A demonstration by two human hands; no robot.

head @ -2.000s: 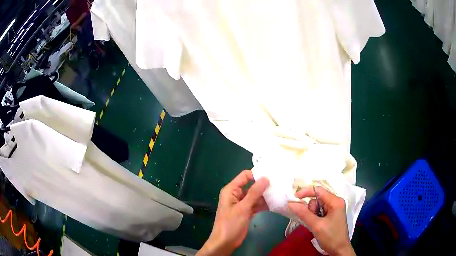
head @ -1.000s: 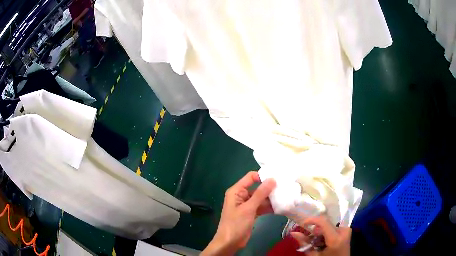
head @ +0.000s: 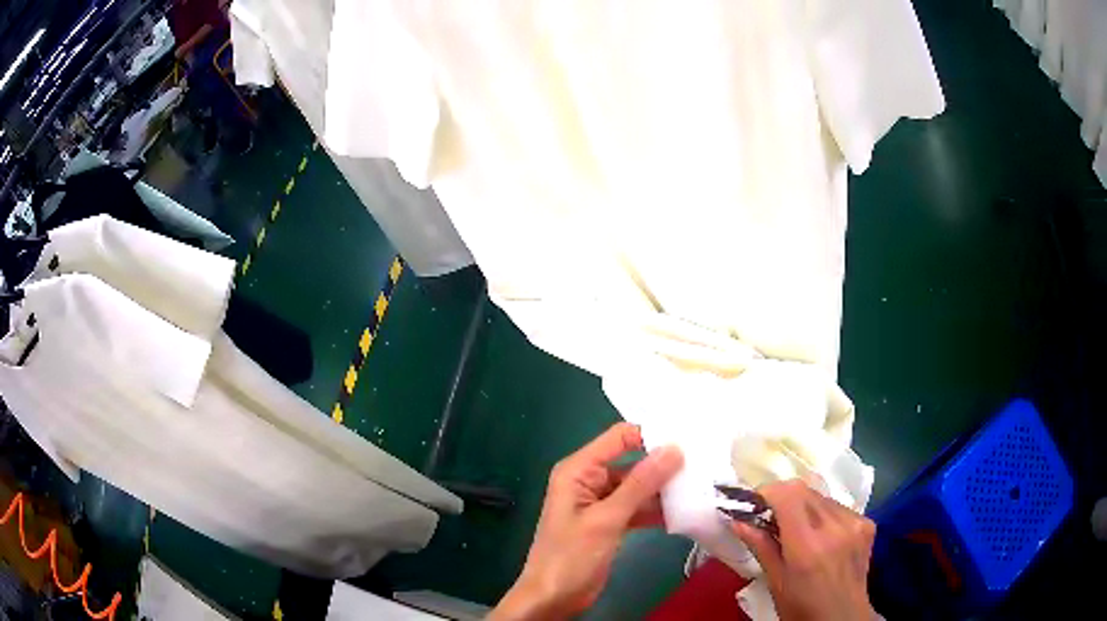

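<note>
A white short-sleeved dress [head: 656, 158] hangs in front of me, its lower part gathered up and bunched. My left hand [head: 589, 516] pinches the turned-up hem at its left side between thumb and fingers. My right hand [head: 811, 546] holds small silver thread snips [head: 745, 507], their blades pointing left against the white cloth near the hem. Any loose thread is too small to see.
More white garments hang at the left [head: 206, 425] and behind the dress. A blue perforated plastic item [head: 1014, 491] stands low at right. An orange coiled hose [head: 55, 564] is at lower left. A person [head: 206, 61] shows at upper left.
My right hand has come up from below the hem, and the snips' blades are now at the cloth. My left hand keeps its pinch and has shifted slightly.
</note>
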